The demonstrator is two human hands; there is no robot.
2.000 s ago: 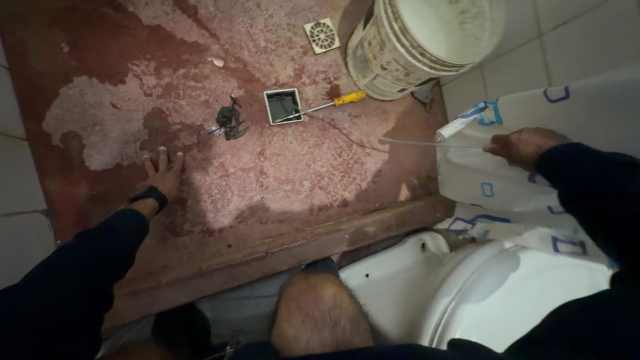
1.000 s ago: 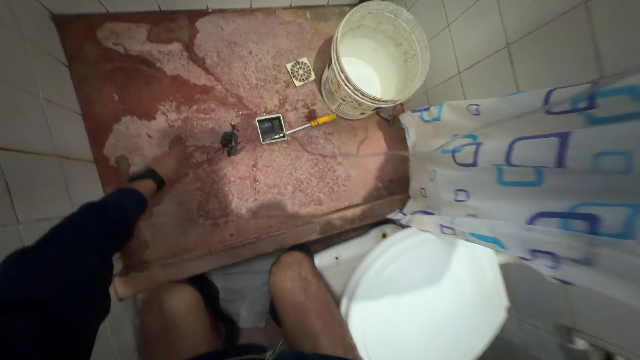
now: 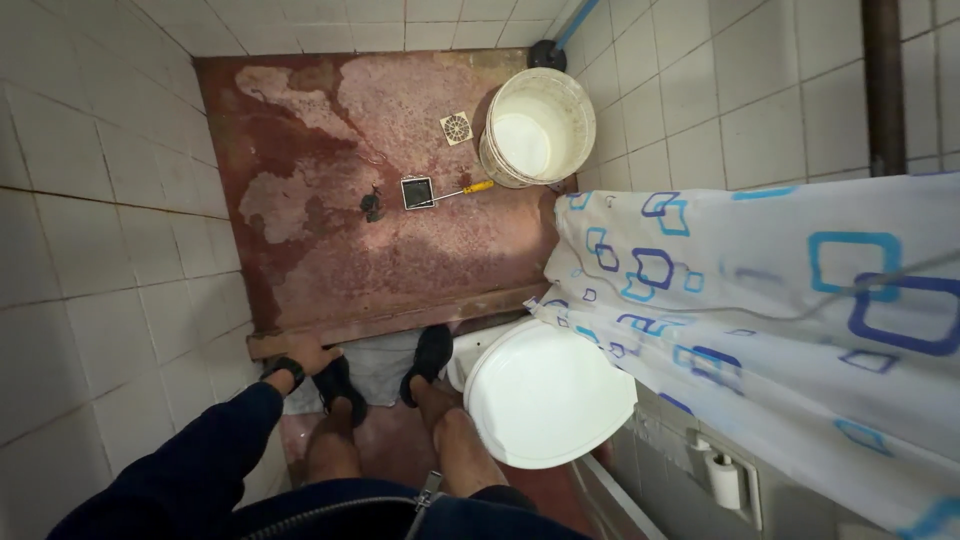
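Note:
My left hand (image 3: pixel 313 355), with a dark watch on its wrist, is low at the left, by the raised red shower curb (image 3: pixel 397 322) and just above my left shoe. Nothing shows in it, and its fingers are partly hidden. My right hand is out of view. On the red shower floor, a square drain opening (image 3: pixel 418 193) holds dark water. The shaft of a yellow-handled screwdriver (image 3: pixel 478 187) rests across its edge. A clump of dark debris (image 3: pixel 370 204) lies left of the drain, and a square drain grate (image 3: pixel 456 128) lies above it.
A dirty white bucket (image 3: pixel 538 126) stands right of the grate. Behind it is a black plunger (image 3: pixel 547 55) with a blue handle. A patterned shower curtain (image 3: pixel 720 262) hangs at the right above a closed white toilet lid (image 3: pixel 551 394). A grey cloth (image 3: pixel 379 367) lies under my shoes.
My left hand has moved from the shower floor back to the curb. My right hand, holding a thin strand near the curtain two seconds ago, has left view. The view has pulled back.

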